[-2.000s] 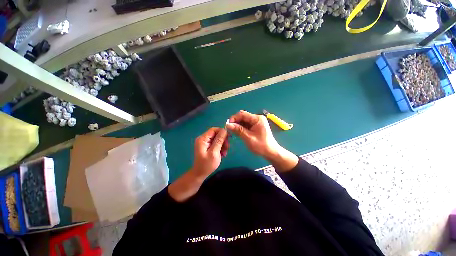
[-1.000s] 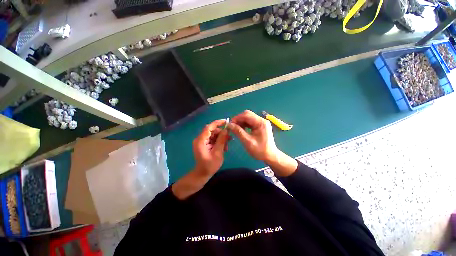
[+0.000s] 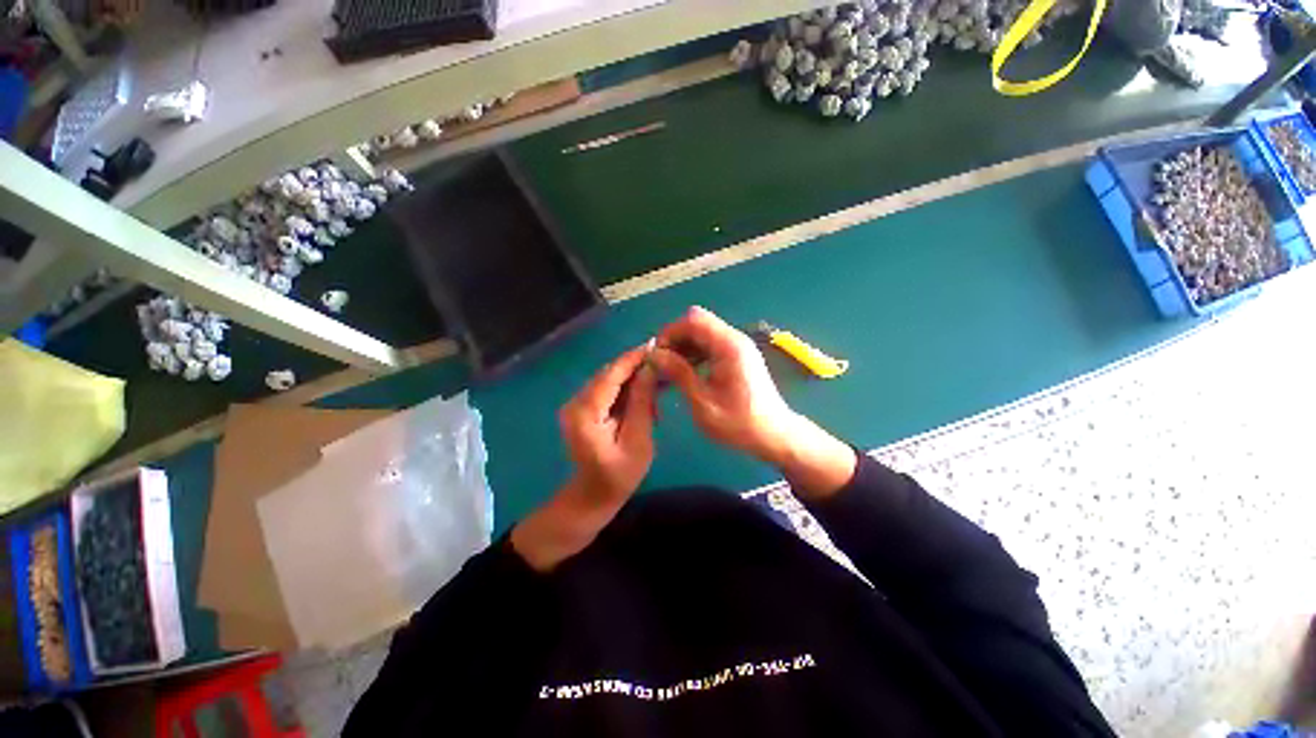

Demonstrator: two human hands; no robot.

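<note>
My left hand and my right hand are bare and meet above the green mat, in front of my body. A small pale workpiece is pinched between the fingertips of both hands. Most of it is hidden by the fingers, so its shape cannot be told. A utility knife with a yellow handle lies on the mat just right of my right hand.
A black tray sits behind my hands. A blue bin of small parts is at the right. A plastic sheet lies over cardboard at left. A white-edged box is far left. Silver-grey parts are piled behind.
The fingers of both hands have shifted slightly around the workpiece, and less of it shows. The view has moved slightly. The knife and bins have not moved.
</note>
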